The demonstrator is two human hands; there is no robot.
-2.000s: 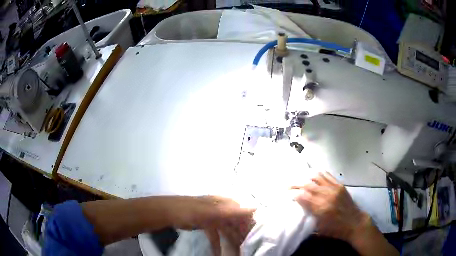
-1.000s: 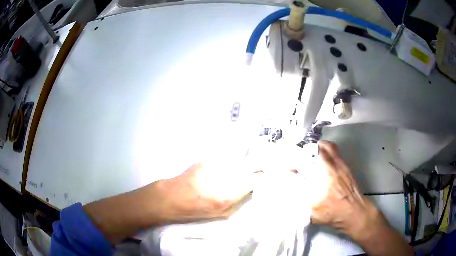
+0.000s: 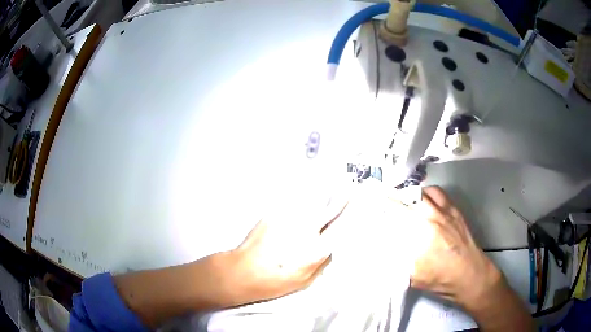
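A white cloth garment piece [image 3: 369, 285] lies in front of the needle area and hangs over the table's front edge, much of it glared out. My left hand [image 3: 285, 249] is on the cloth's left side, its fingers washed out by the lamp. My right hand [image 3: 447, 246] holds the cloth's right side, just below the presser foot area [image 3: 411, 178]. The needle and the cloth's far edge are lost in glare. The sewing machine head [image 3: 492, 110] stands at the right.
A blue tube [image 3: 347, 32] curves over the machine head. Dark snips [image 3: 547, 246] and thin coloured sticks [image 3: 536, 272] lie at the right edge. Orange-handled scissors [image 3: 19, 162] and a dark cone with red top [image 3: 27, 68] are on the left side table [image 3: 10, 211].
Both hands have moved forward from the table's front edge towards the needle with the cloth. The camera view has come closer to the machine. In the last second the hands have shifted only slightly.
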